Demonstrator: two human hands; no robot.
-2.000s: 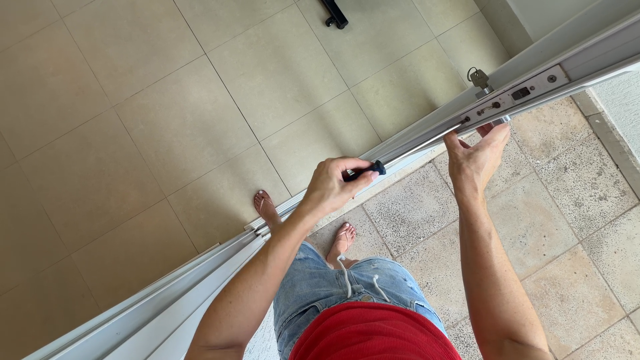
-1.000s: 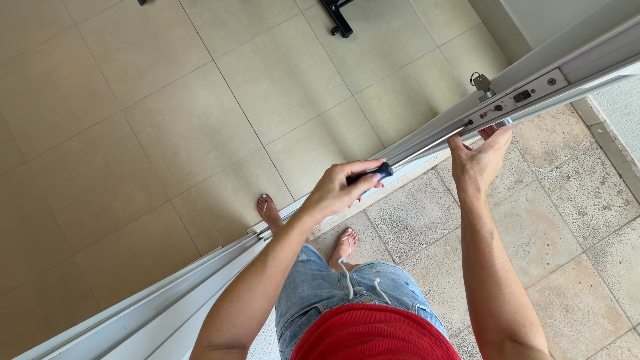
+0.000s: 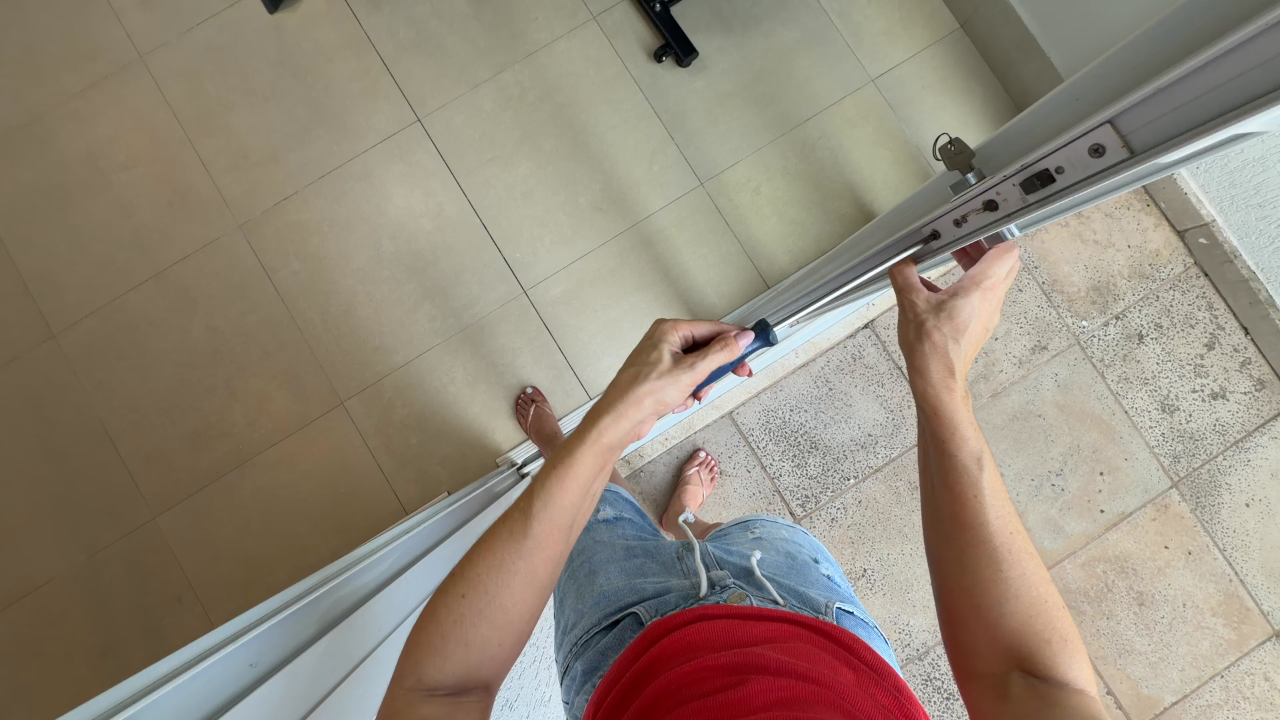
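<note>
My left hand (image 3: 680, 370) grips the dark blue handle of a screwdriver (image 3: 850, 288), whose long metal shaft runs up and to the right. Its tip meets a screw at the lower end of the metal lock faceplate (image 3: 1040, 182) in the edge of a white door (image 3: 1180, 90). On the outer side, my right hand (image 3: 955, 290) holds the door edge by the lock; its fingertips are partly hidden behind the profile, near a silvery cylinder part (image 3: 1000, 236). A key (image 3: 957, 153) on a ring stands in the lock cylinder on the inner side.
The door track (image 3: 530, 455) runs diagonally between smooth beige floor tiles (image 3: 380, 200) and rough speckled tiles (image 3: 1060, 450). One sandalled foot (image 3: 540, 415) is on the inner side, the other (image 3: 692, 485) on the outer. A black wheeled furniture leg (image 3: 672, 35) stands at the top.
My left hand's fingers have shifted around the screwdriver handle, and more of the handle shows than two seconds ago. My right hand stays by the lock.
</note>
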